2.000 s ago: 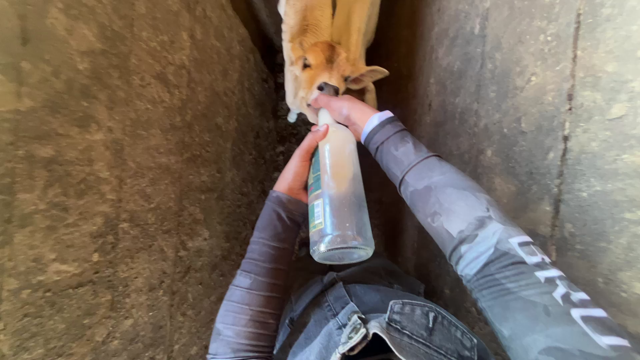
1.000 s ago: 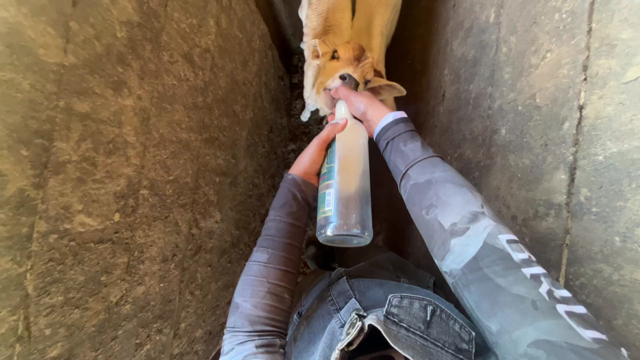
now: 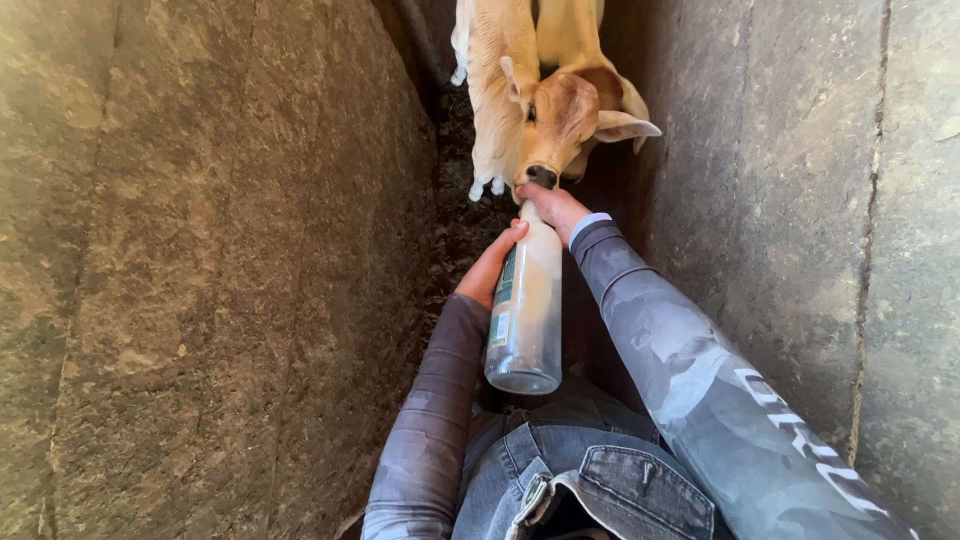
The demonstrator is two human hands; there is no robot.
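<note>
A clear glass bottle [image 3: 534, 315] with whitish contents and a printed label is tilted, its base toward me and its neck toward a tan calf [image 3: 559, 112]. My left hand [image 3: 493, 262] is wrapped around the left side of the bottle's upper body. At the neck, my right hand [image 3: 553, 208] grips the bottle right against the calf's mouth. The bottle's mouth is hidden behind my right fingers and the calf's muzzle. One calf's head faces me, below its dark nose is my right hand.
High, rough walls rise on the left [image 3: 225, 262] and on the right [image 3: 787, 187], with a narrow dark floor [image 3: 461, 225] between them. A second light tan animal body [image 3: 499, 90] stands close beside the calf, partly overlapping it.
The calf and the bottle sit lower and farther right in the view than two seconds ago, as the view has shifted. Both hands keep their hold on the bottle.
</note>
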